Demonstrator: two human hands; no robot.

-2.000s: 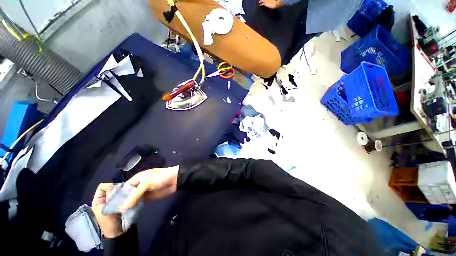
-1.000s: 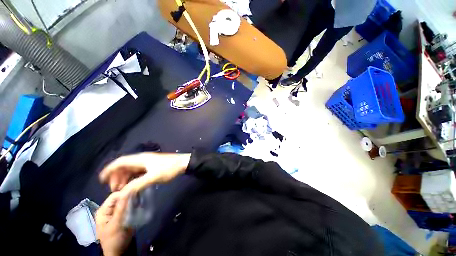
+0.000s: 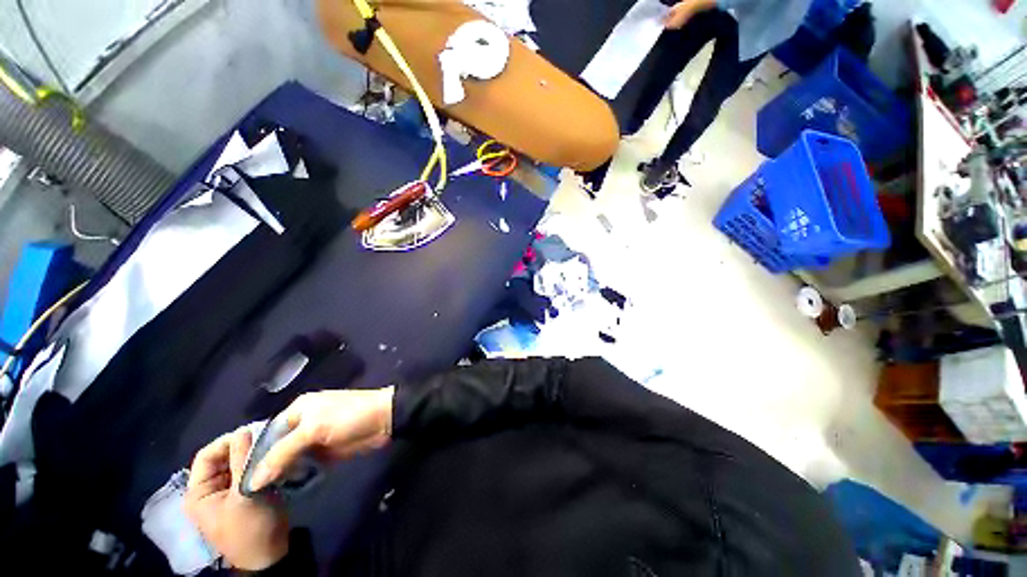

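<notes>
A small grey-white cloth piece with a dark edge (image 3: 258,449) is held between my two hands, low at the left. My left hand (image 3: 234,513) grips it from the left and below. My right hand (image 3: 327,428) pinches it from the right. The fingers hide part of it. A pale stack of pieces (image 3: 171,527) lies just left of my left hand, partly covered by it. A loose black heap with a grey patch (image 3: 286,372) lies on the dark table just beyond my hands.
A steam iron (image 3: 408,222) and orange-yellow scissors (image 3: 496,159) lie near the table's right edge. The tan sleeve board (image 3: 552,113) stands beyond. Pale strips (image 3: 146,276) lie at left. A person (image 3: 704,68) stands beyond; blue crates (image 3: 805,209) are right.
My hands have come back together around a cloth piece after a blurred movement. The black heap's grey patch shows again. The person beyond has come further into view, with a hand on a pale sheet.
</notes>
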